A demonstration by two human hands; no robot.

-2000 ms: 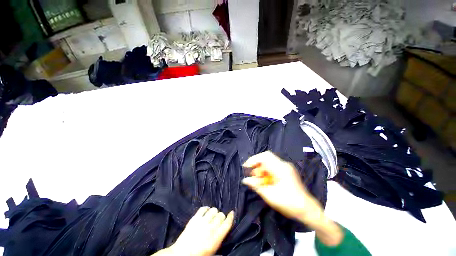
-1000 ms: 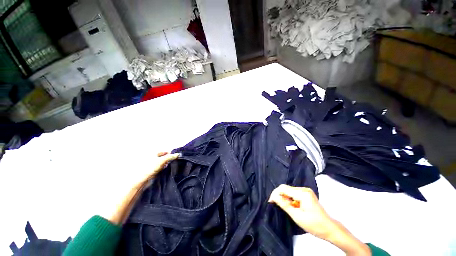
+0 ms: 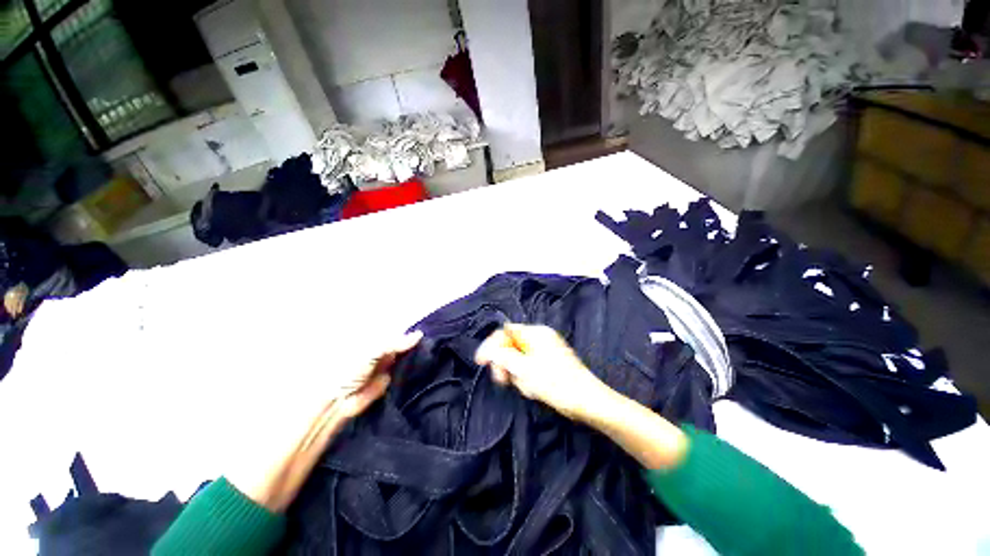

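A large bundle of dark fabric strips [image 3: 467, 467] lies across the white table. A pale tie band [image 3: 695, 331] circles its neck, and the cut ends with small white tags [image 3: 820, 288] fan out beyond it to the right. My left hand [image 3: 375, 375] is at the upper left edge of the bundle, its fingers at the strips; its grip is partly hidden. My right hand [image 3: 532, 364] is curled over the top middle of the bundle, around a small orange tool [image 3: 521, 339], mostly hidden in the fingers and blurred.
The white table [image 3: 217, 358] carries more dark strip ends [image 3: 103, 521] at the lower left. Off-white fabric piles [image 3: 738, 76] stand beyond, with a red item [image 3: 385, 199] and dark heaps [image 3: 233, 215] behind the far edge. A tan bin [image 3: 923, 174] is at right. A person's hand [image 3: 15, 301] shows far left.
My right hand has moved left and up over the bundle, near my left hand. Since the earliest frame, my left hand has moved up and left to the bundle's edge, and the strips have been shifted into loose loops.
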